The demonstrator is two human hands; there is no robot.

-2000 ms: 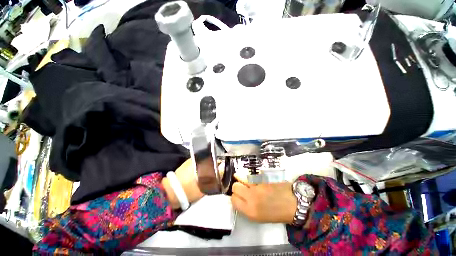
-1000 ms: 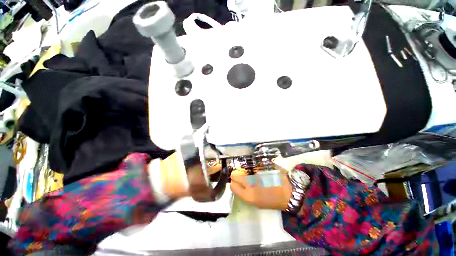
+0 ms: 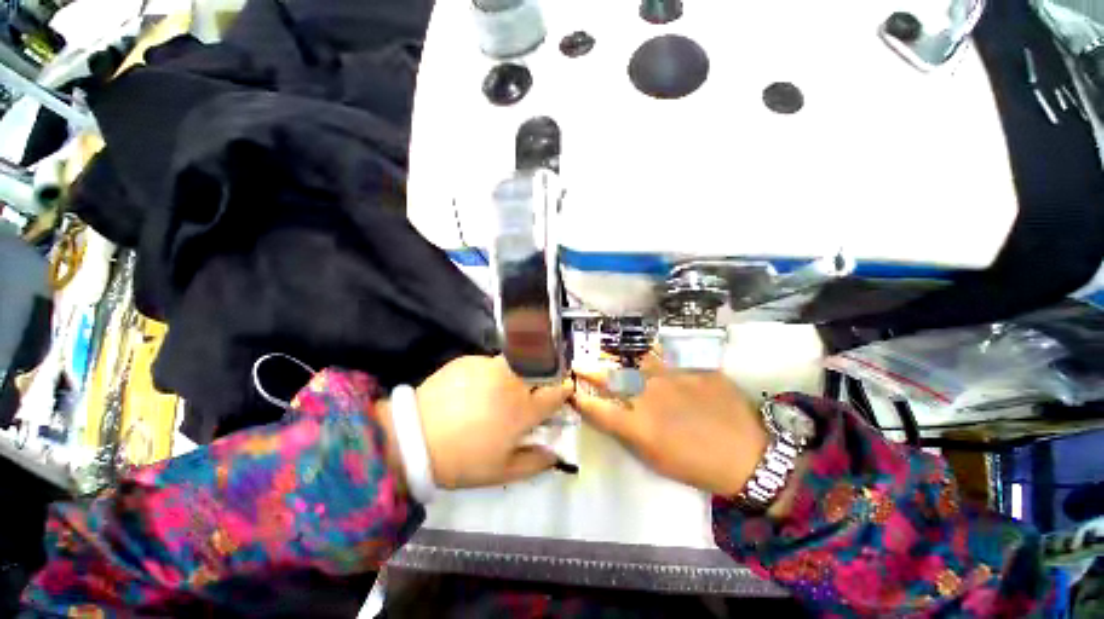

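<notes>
The black garment piece (image 3: 303,218) lies heaped left of the needle, with a thin white drawcord loop (image 3: 279,377) at its lower edge. My left hand (image 3: 466,423), with a white bracelet, lies left of the presser foot. A small white band end (image 3: 559,438) with a black tip shows between its thumb and fingers. My right hand (image 3: 678,423), with a metal watch, lies just right of it, fingertips at the needle area (image 3: 624,339). What the right fingertips touch is hidden. The white sewing machine head (image 3: 726,169) stands behind both hands.
A black fabric band (image 3: 1053,181) drapes over the right end of the machine head. Clear plastic bags (image 3: 969,363) lie at right. The measuring-tape-like table edge (image 3: 581,566) runs in front. A brown board (image 3: 157,399) shows at left.
The view has tilted down, so the machine head sits higher. The white band that stretched below my left hand is now mostly covered. The drawcord loop has come into view.
</notes>
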